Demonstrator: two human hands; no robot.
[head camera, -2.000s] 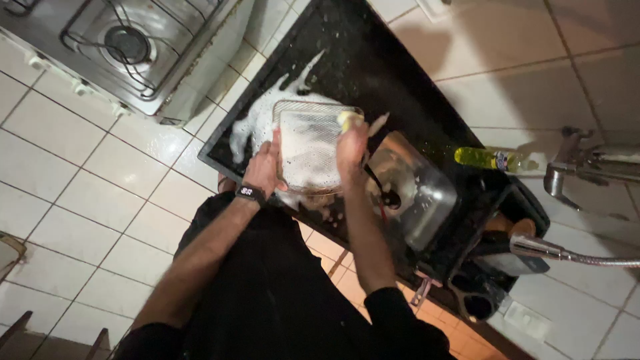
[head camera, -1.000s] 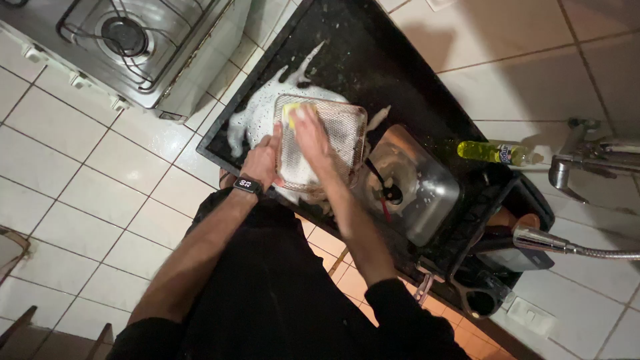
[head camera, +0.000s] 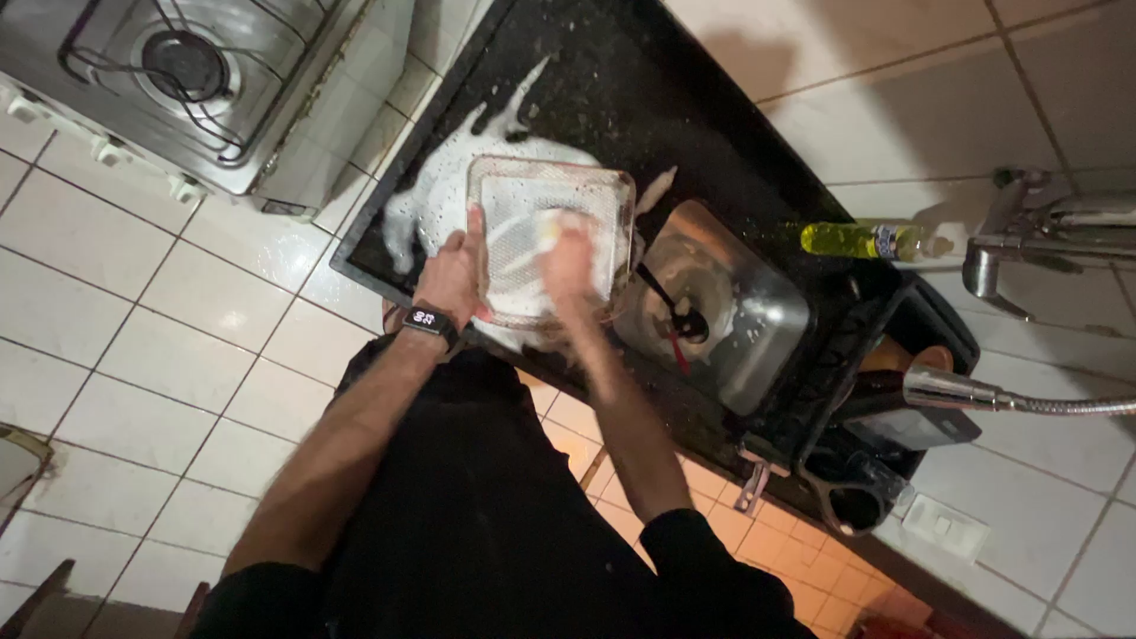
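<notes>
A square metal mesh basket or tray (head camera: 515, 257) with rounded corners lies in white suds (head camera: 444, 182) on the dark stone counter. My left hand (head camera: 451, 277), with a smartwatch at the wrist, grips its left edge, thumb and fingers around the rim. Inside the tray, my right hand (head camera: 568, 262) is blurred and presses a pale yellow and white sponge (head camera: 552, 229) against the mesh. Right of the tray, a black ladle or spoon (head camera: 689, 325) and something with a red handle (head camera: 679, 353) rest in the steel sink.
The steel sink (head camera: 768, 355) adjoins the tray. A bottle of yellow-green dish soap (head camera: 839, 240) lies near the wall tap (head camera: 981, 266). A black dish rack (head camera: 950, 324) holds dishes at the right, below a hose sprayer (head camera: 950, 388). A gas stove (head camera: 293, 115) stands at upper left.
My right hand with the sponge moved from the tray's right side to its upper left, then back toward the middle right. My left hand stays at the left edge.
</notes>
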